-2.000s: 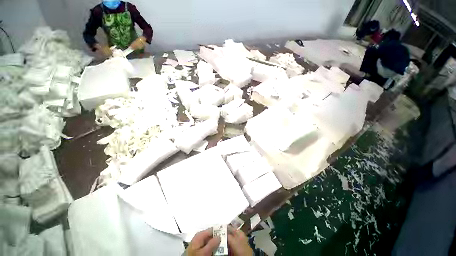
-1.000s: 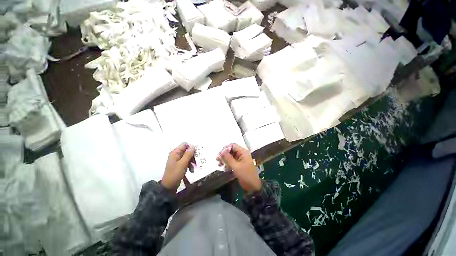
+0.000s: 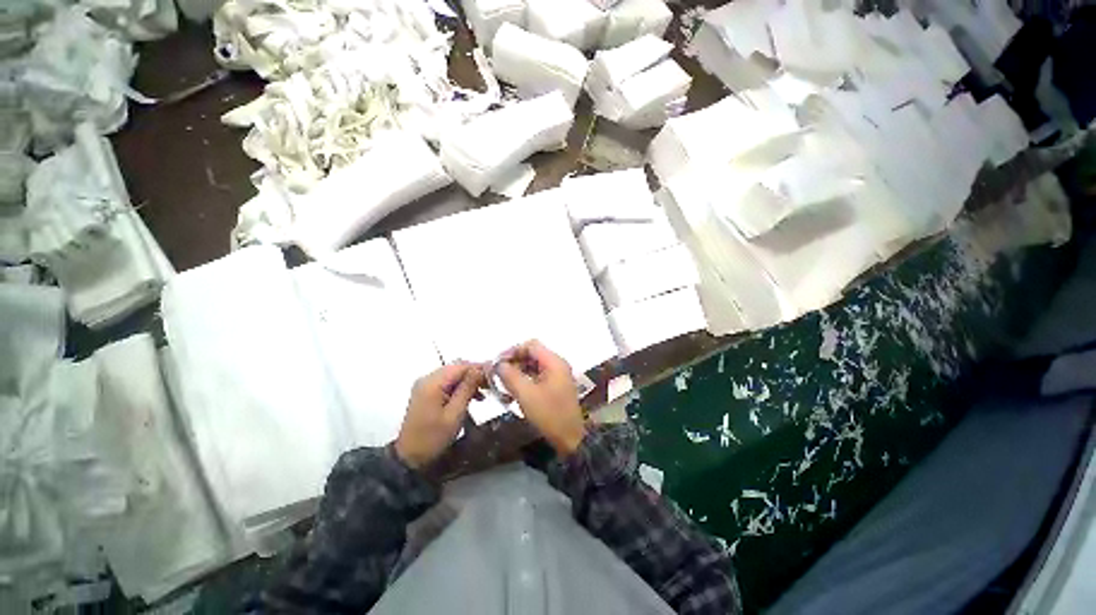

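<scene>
My left hand (image 3: 435, 411) and my right hand (image 3: 543, 394) meet over the near edge of a wide white panel stack (image 3: 511, 282). Their fingertips pinch a small white slip (image 3: 495, 380) between them. Fingers partly hide the slip, and any print on it cannot be read. Two more large white panel stacks lie to the left, one in the middle (image 3: 367, 330) and one farther left (image 3: 246, 384). A column of small white cut pieces (image 3: 643, 258) lies right of the panel under my hands.
A tangled heap of cream strips (image 3: 331, 114) lies beyond the panels, with a curved white stack (image 3: 373, 192) beside it. Overlapping uneven white parts (image 3: 793, 204) lie at right. Ruffled white packs (image 3: 90, 228) line the left. White scraps litter the green floor (image 3: 769, 439).
My hands were apart a second ago and have come together at the slip. Earlier, a flat white slip with dark print showed between them. The view has tilted down from the far side of the table.
</scene>
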